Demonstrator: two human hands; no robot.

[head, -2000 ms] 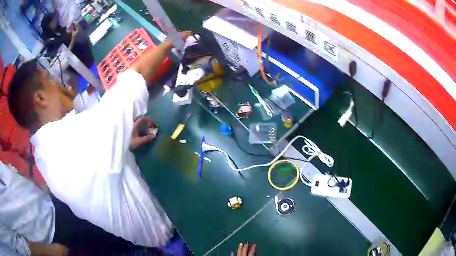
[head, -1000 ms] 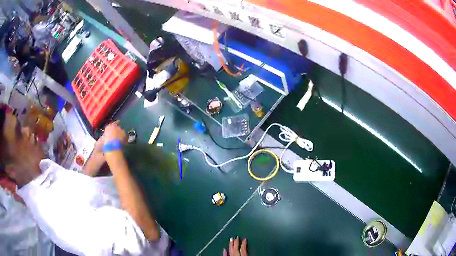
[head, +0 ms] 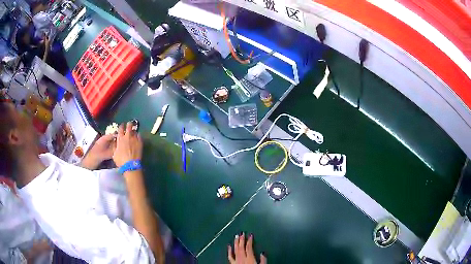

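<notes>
My left hand [head: 247, 250] is at the bottom edge, cut off at the wrist. It lies palm down on the green mat [head: 310, 221] with its fingers apart and holds nothing. My right hand is not in view. Ahead of my left hand, a small white-and-gold part [head: 224, 192] lies on the mat. To its right lies a round dark unit with a pale centre [head: 277, 191]. Neither is touched by my hand.
A yellow tape ring [head: 271, 157], white cord and power strip [head: 324, 164] lie beyond. A round tin [head: 386, 233] is at right. A person [head: 88, 206] in white works at left near a red blister tray [head: 107, 72]. Clear boxes [head: 242, 115] stand further back.
The view has shifted, and more of my left hand shows at the bottom edge. The other person's arm has come down from the back, and both their hands are now together by the red tray.
</notes>
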